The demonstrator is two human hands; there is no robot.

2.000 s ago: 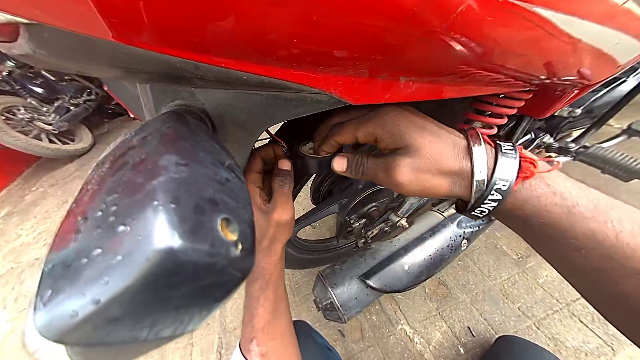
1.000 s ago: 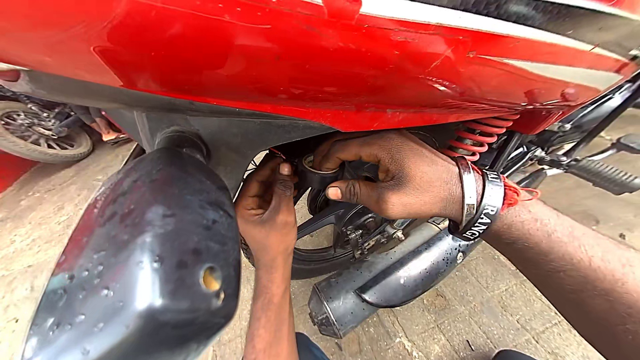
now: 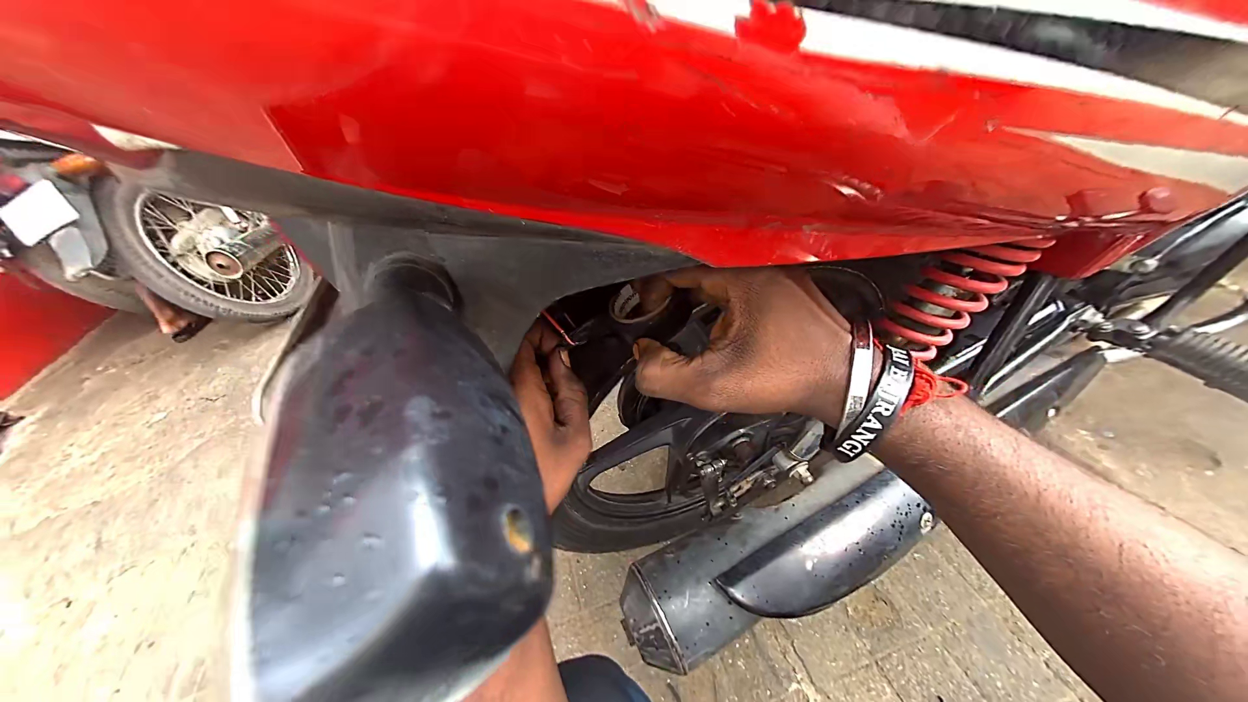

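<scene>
Under the red tail panel (image 3: 604,127) of a motorcycle, my right hand (image 3: 751,341) grips what looks like a roll of black tape (image 3: 639,304), its round core facing up between thumb and fingers. To its left, my left hand (image 3: 554,405) pinches thumb against fingers at a thin red wire (image 3: 559,327). A dark strip, apparently tape, spans the small gap between both hands; its far end is hidden in shadow. A black glossy housing on a stalk (image 3: 400,478), seemingly a turn signal, covers most of my left forearm.
A red coil spring (image 3: 960,292) stands right of my right wrist. Below the hands are the rear wheel (image 3: 624,507) and the exhaust muffler (image 3: 780,575). At the left, another motorcycle's spoked wheel (image 3: 219,255) rests on the pavement, with part of a person's foot (image 3: 174,314) beside it.
The view has shifted, bringing more of the other motorcycle into sight. Both hands stay close together under the tail panel, and the round core shows more plainly than two seconds ago.
</scene>
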